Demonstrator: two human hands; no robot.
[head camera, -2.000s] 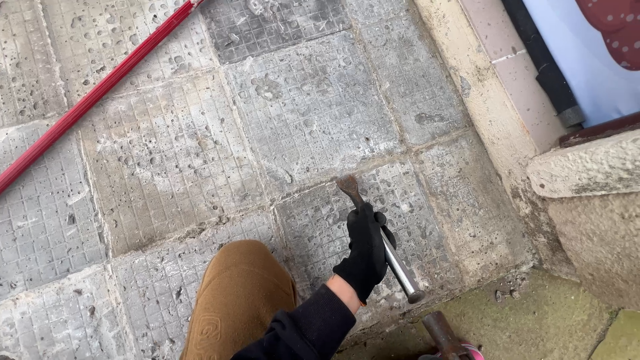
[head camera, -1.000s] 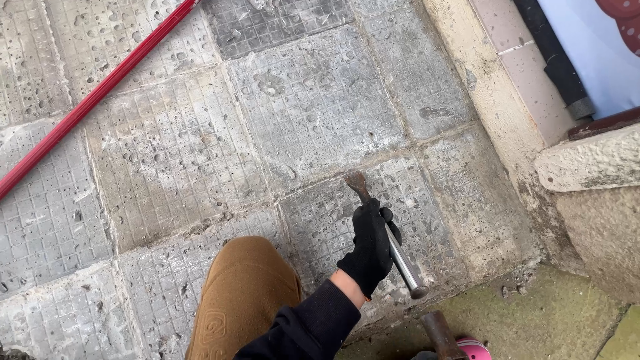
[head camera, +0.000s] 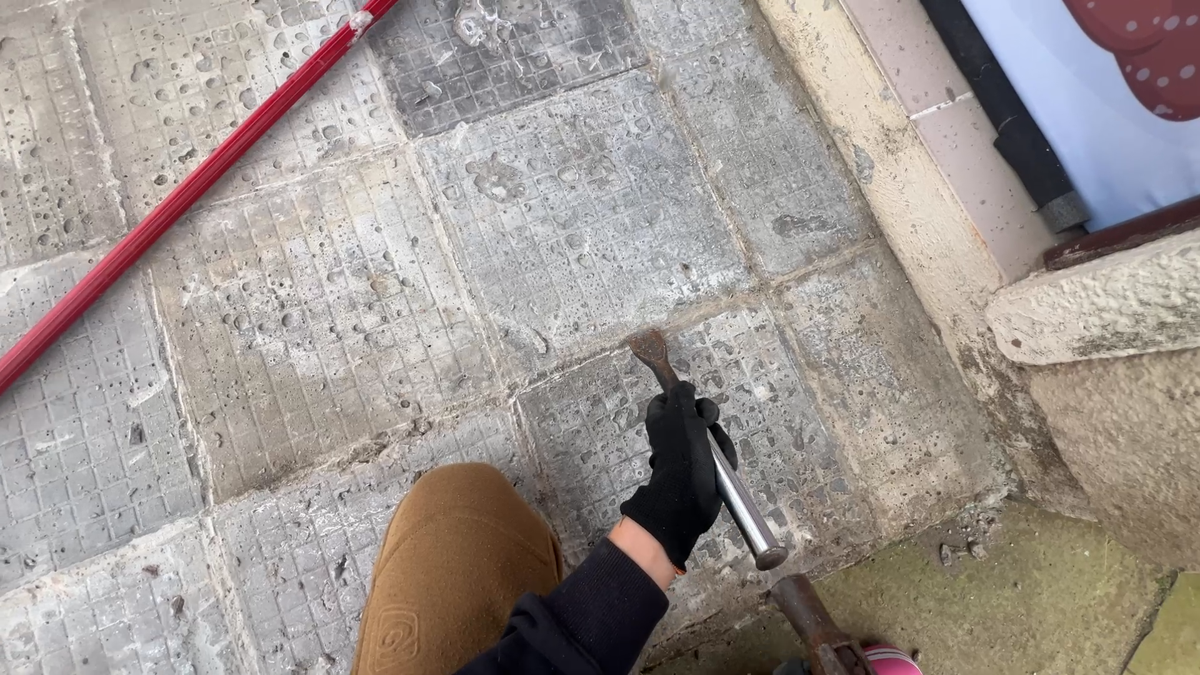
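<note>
My left hand (head camera: 680, 469), in a black glove, is closed round the steel shank of a chisel (head camera: 745, 506). The chisel's rusty, flared blade (head camera: 651, 351) rests at the mortar joint between two grey grid-patterned paving tiles (head camera: 581, 216), and its round butt points toward the lower right. Just below the butt, apart from it, is the rusty metal head of what looks like a hammer (head camera: 808, 609), cut off by the bottom edge. My right hand cannot be made out; a small dark patch beside the hammer is too little to identify.
A red metal pole (head camera: 187, 192) lies diagonally across the tiles at upper left. My knee in brown trousers (head camera: 459, 562) is left of my forearm. A raised rendered edge (head camera: 900, 159) and a rough stone block (head camera: 1097, 300) border the right. A pink shoe (head camera: 891, 661) shows at the bottom.
</note>
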